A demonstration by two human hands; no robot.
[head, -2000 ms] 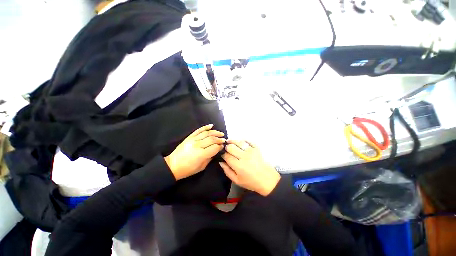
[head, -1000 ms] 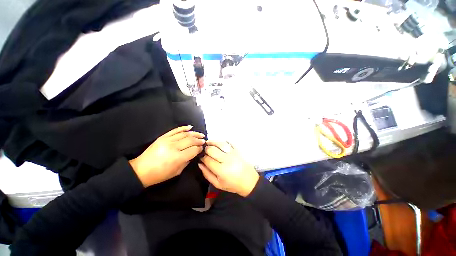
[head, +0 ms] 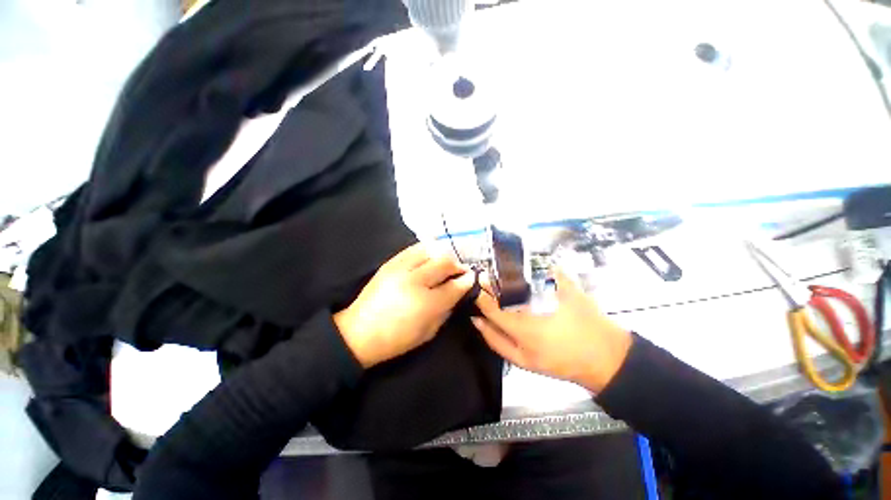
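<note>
A large black garment piece point(head: 322, 244) lies bunched on the white table left of the needle area. My left hand point(head: 405, 305) rests on it, fingertips pinching its right edge just in front of the sewing machine's point(head: 625, 107) needle area. My right hand point(head: 562, 332) meets it from the right, thumb and fingers at the same edge. The fabric between the fingertips is mostly hidden. The presser foot and needle are blurred and partly covered by a dark part point(head: 509, 266) of the machine head.
Dark thread snips point(head: 657, 264) lie on the bed right of the needle. Scissors with red and yellow handles point(head: 823, 337) lie at the right. Ruler marks point(head: 576, 424) run along the front table edge. A clear bag is below at the right. A khaki heap point(head: 12, 322) is at far left.
The view has moved closer over the machine head. Both hands with the fabric edge are now nearer the needle area, and the right hand's fingers are more spread.
</note>
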